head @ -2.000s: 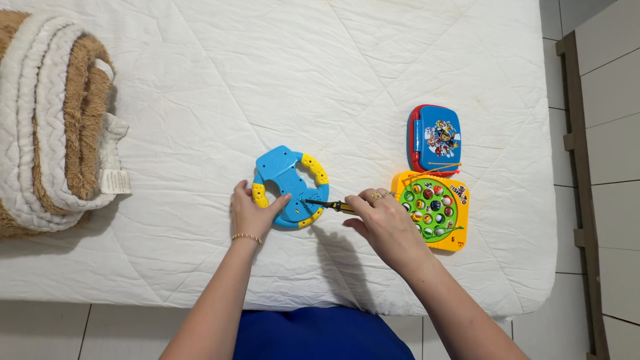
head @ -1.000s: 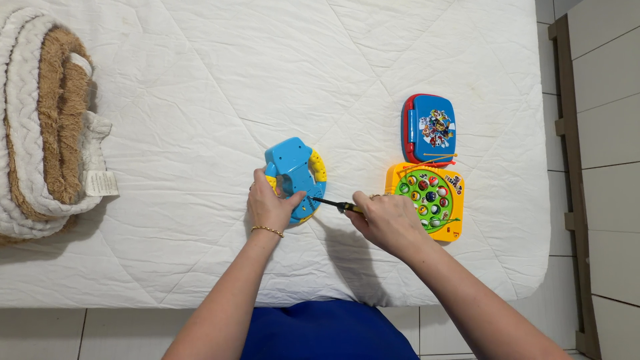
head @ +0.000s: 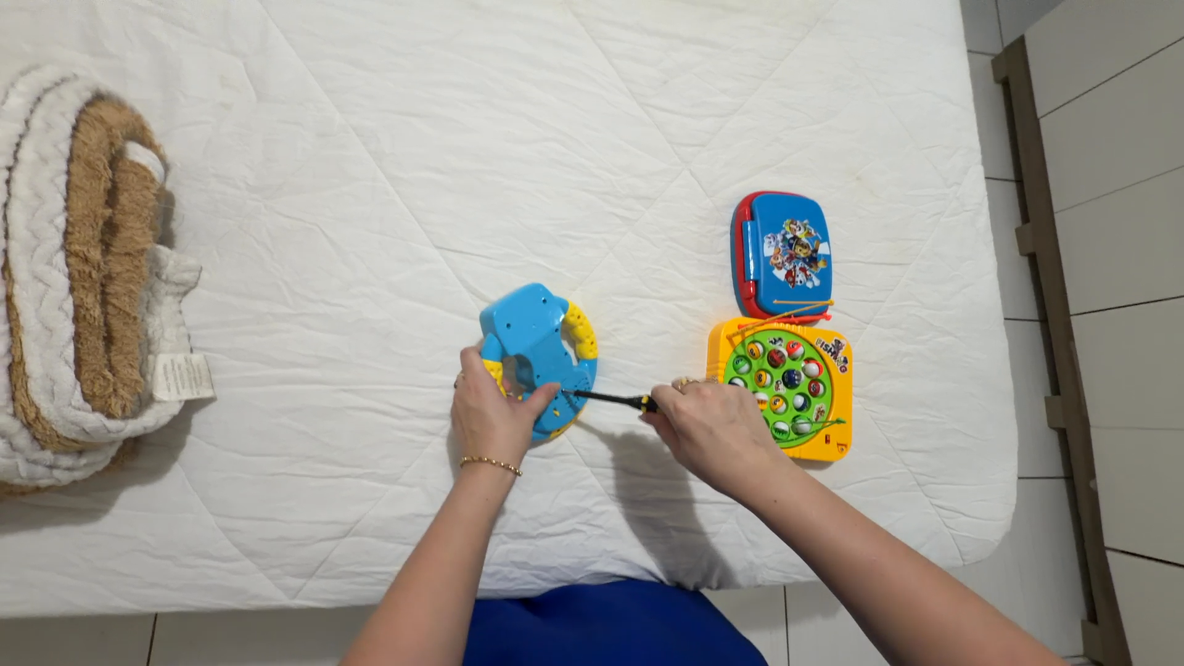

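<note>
A blue and yellow toy steering wheel (head: pixel 546 347) lies on the bed, its screw-holed back facing up and tilted a little. My left hand (head: pixel 495 407) grips its lower left rim, the thumb resting on the blue back. In my right hand (head: pixel 712 430) is a screwdriver (head: pixel 606 398) with a black shaft and a partly hidden black and yellow handle. The shaft lies nearly level across the view, and its tip meets the back of the toy close to my left thumb. Whether the tip sits in a screw is too small to tell.
Right of my right hand lies a yellow and green fishing game (head: pixel 837 398) with thin rods on it, touching a blue and red plastic case (head: pixel 791 245). A folded brown and white blanket (head: pixel 111 277) lies at the left on the white quilted bedcover (head: pixel 370 231).
The toy steering wheel has turned and tilted somewhat under my left hand since two seconds ago. The screwdriver stays in my right hand, its tip at the toy.
</note>
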